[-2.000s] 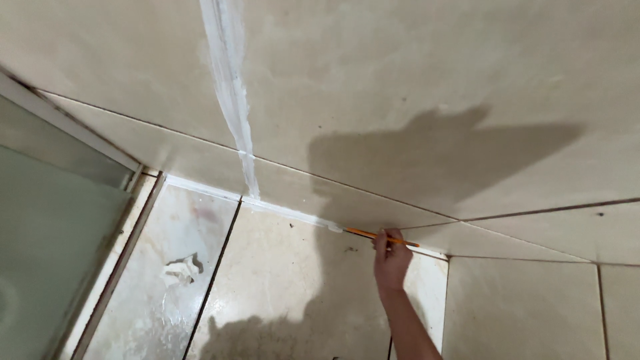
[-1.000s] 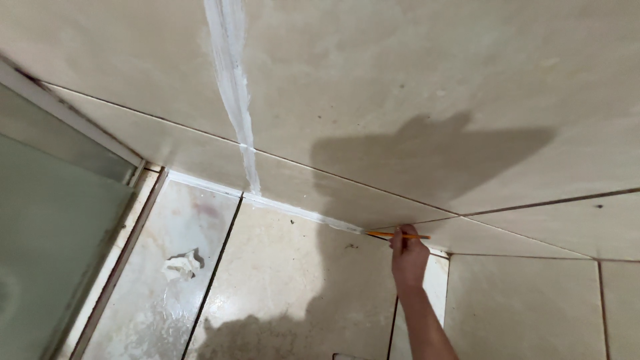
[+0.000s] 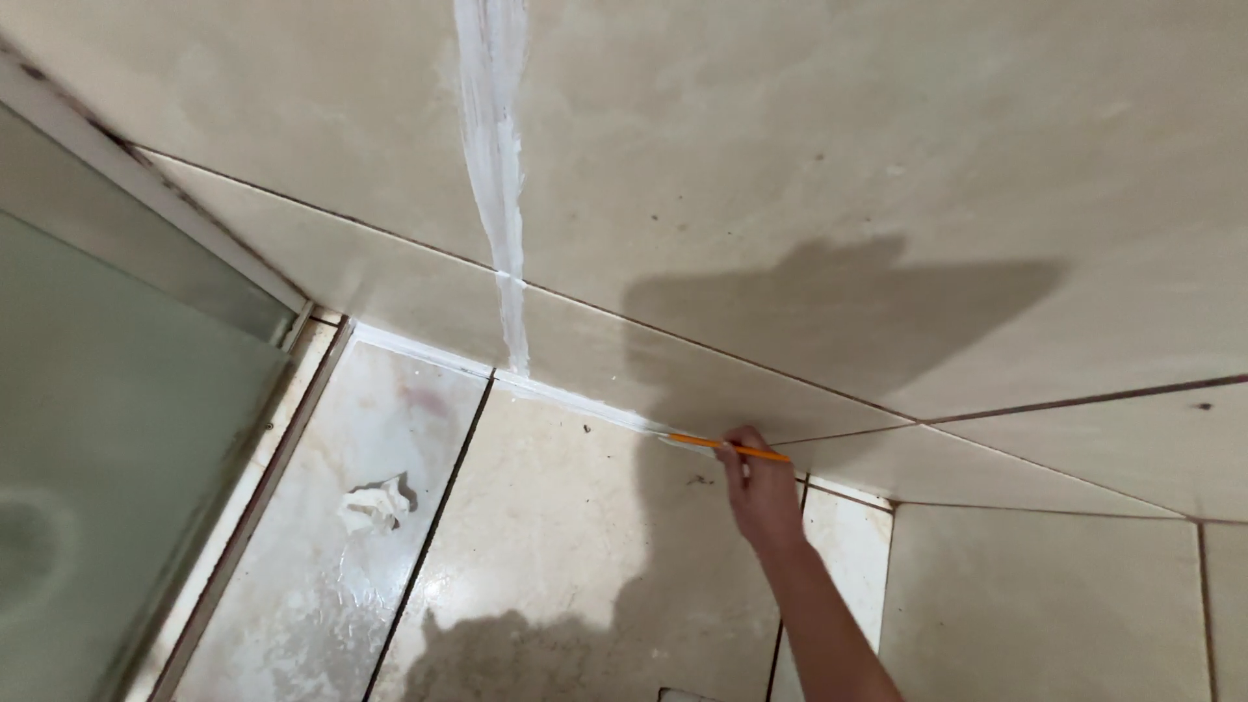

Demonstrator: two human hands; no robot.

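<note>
My right hand (image 3: 760,478) reaches in from the lower right, its fingers closed around a thin orange-handled brush (image 3: 721,447). The brush lies nearly level, its tip pointing left and touching the joint where the wall meets the floor. White coating (image 3: 585,403) runs along that joint from the left corner to about the tip. A wider vertical band of white coating (image 3: 497,146) comes down the beige wall tile and meets the joint. The bristles are too small to make out clearly. My left hand is not in view.
A crumpled white piece (image 3: 375,505) lies on the wet-looking floor at left. Beside it runs a dark-edged door track (image 3: 255,497) with a frosted glass panel (image 3: 117,429). Another tiled wall (image 3: 1043,585) rises at right. A shadow falls across wall and floor.
My right hand, with the brush, moved right along the wall-floor joint between the two earlier frames, then back a little to the left now. White coating reaches farther right than two seconds ago.
</note>
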